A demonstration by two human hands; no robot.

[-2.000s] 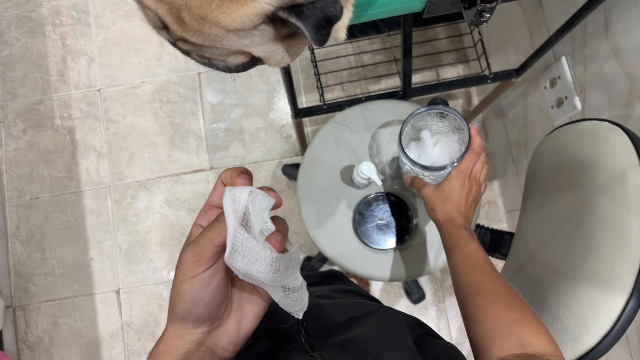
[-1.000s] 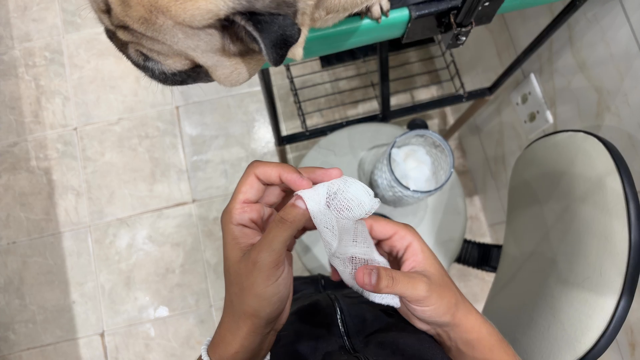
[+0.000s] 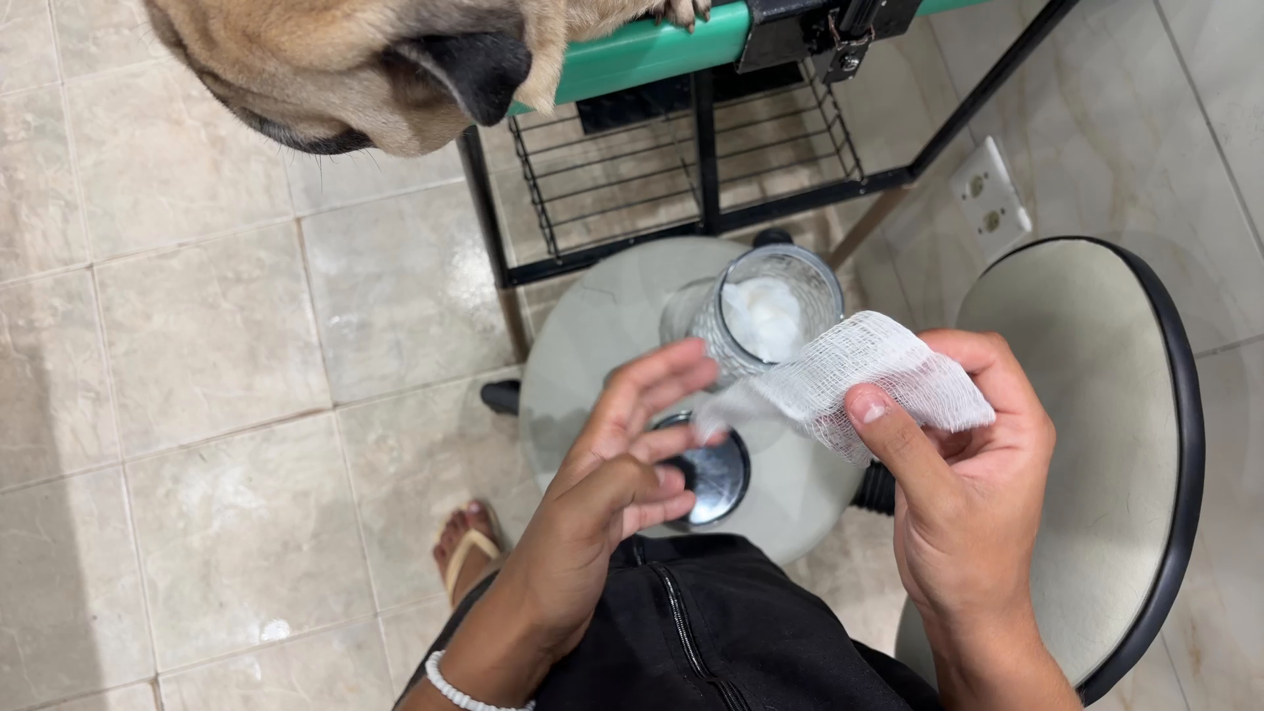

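My right hand (image 3: 973,474) pinches a strip of white gauze (image 3: 849,380) between thumb and fingers. The gauze's loose end trails left toward the fingertips of my left hand (image 3: 612,474), whose fingers are apart; whether they touch it is blurred. Beyond the gauze a glass jar (image 3: 706,331) holding white cotton (image 3: 763,318) stands on the round seat of a grey stool (image 3: 592,346). A dark round lid (image 3: 719,479) with a shiny top lies on the seat, partly behind my left fingers.
A tan dog (image 3: 355,69) with a black ear leans over the edge of a green table (image 3: 652,54) at the top. Under it is a black wire rack (image 3: 612,173). The stool's padded backrest (image 3: 1076,434) is at the right, near a wall outlet (image 3: 990,197). A sandalled foot (image 3: 469,543) shows below.
Two seconds ago my left hand held the gauze and my right hand held the jar, which now stands on the stool. Since one second ago, my hands have moved apart, with the gauze in my right.
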